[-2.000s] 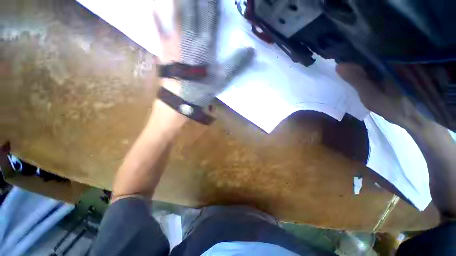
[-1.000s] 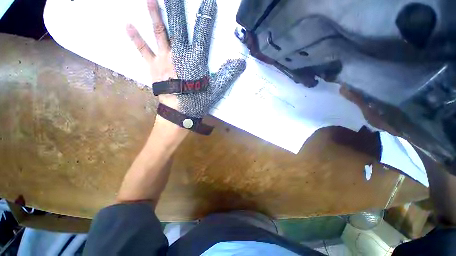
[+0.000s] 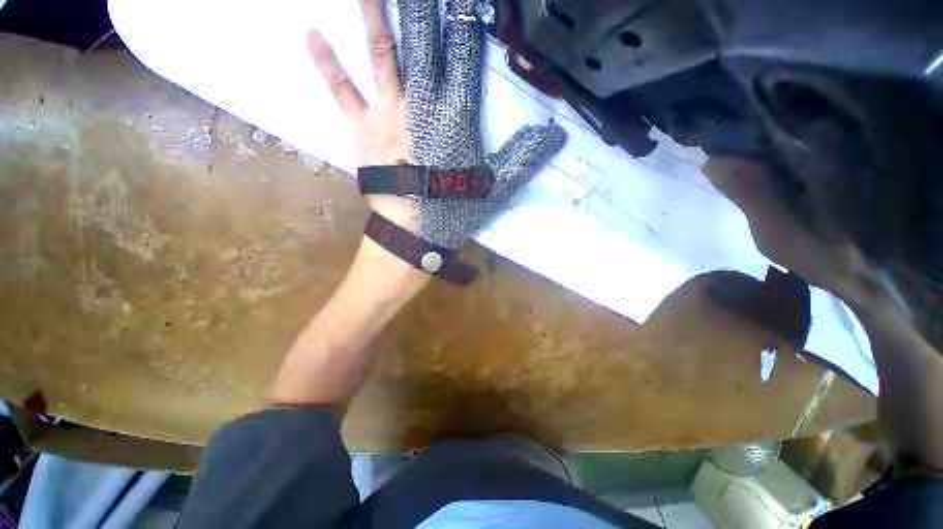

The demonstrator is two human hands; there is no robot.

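Observation:
My left hand [image 3: 439, 134], in a chain-mail glove with dark wrist straps, lies flat with fingers spread on the white paper pattern [image 3: 589, 222]. Its upper fingertips are cut off by the top edge. The dark cutting machine [image 3: 662, 62] fills the upper right, just right of my left hand, over the paper. My right forearm [image 3: 905, 382] comes up at the right edge; my right hand is mostly hidden behind or beside the machine, and its grip does not show clearly. Dark cloth [image 3: 791, 305] shows at the curved notch of the paper.
The brown wooden table [image 3: 207, 279] curves across the view. A small white scrap [image 3: 767, 364] lies near its right end. Dark cloth [image 3: 41, 21] shows at the top left. A wire-caged fan [image 3: 744, 457] and a box [image 3: 832, 460] are below the table's front edge.
Since the earliest frame, my left hand has gone from blurred to sharp with fingers spread. Since one second ago, it appears farther right in view, and the machine's visible outline has shifted.

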